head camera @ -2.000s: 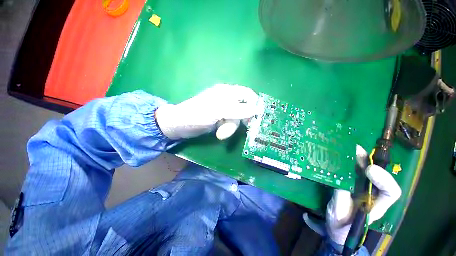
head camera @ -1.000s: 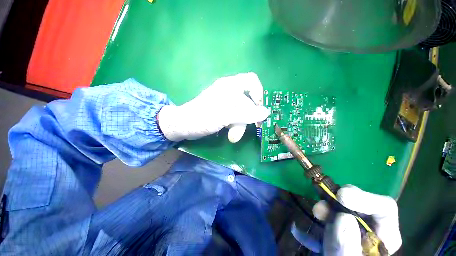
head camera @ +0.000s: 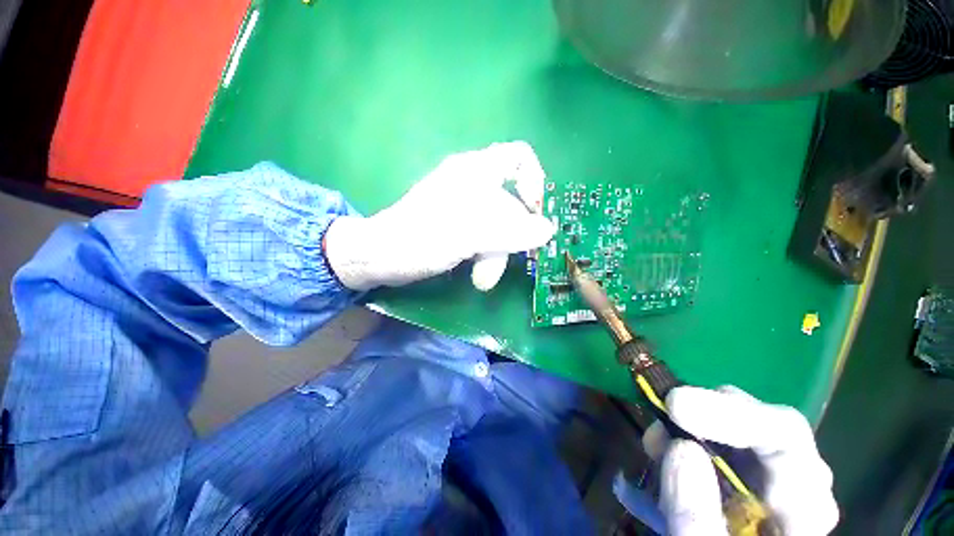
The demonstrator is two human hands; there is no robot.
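A green circuit board (head camera: 654, 246) with small silvery parts lies in front of me on the green mat. My left hand (head camera: 445, 222), in a white glove, has its fingertips closed at the board's left edge; whether it also pinches thin solder wire cannot be made out. My right hand (head camera: 737, 455), also gloved in white, holds the soldering iron (head camera: 626, 335) like a pen from the lower right. The iron's tip is at the left part of the board, close to my left fingertips. A yellow-green wire runs along the iron's handle.
A large translucent disc (head camera: 722, 47) hangs at the top. The iron stand with its yellow-brown sponge (head camera: 845, 236) is at the right mat edge, near a yellow scrap (head camera: 810, 324). A red surface (head camera: 136, 94) is far left. Another board (head camera: 934, 332) lies far right.
The iron has gone from upright beside the board's right edge to over its left part. The board has turned and lies flatter. In the last second, the iron has shifted slightly left.
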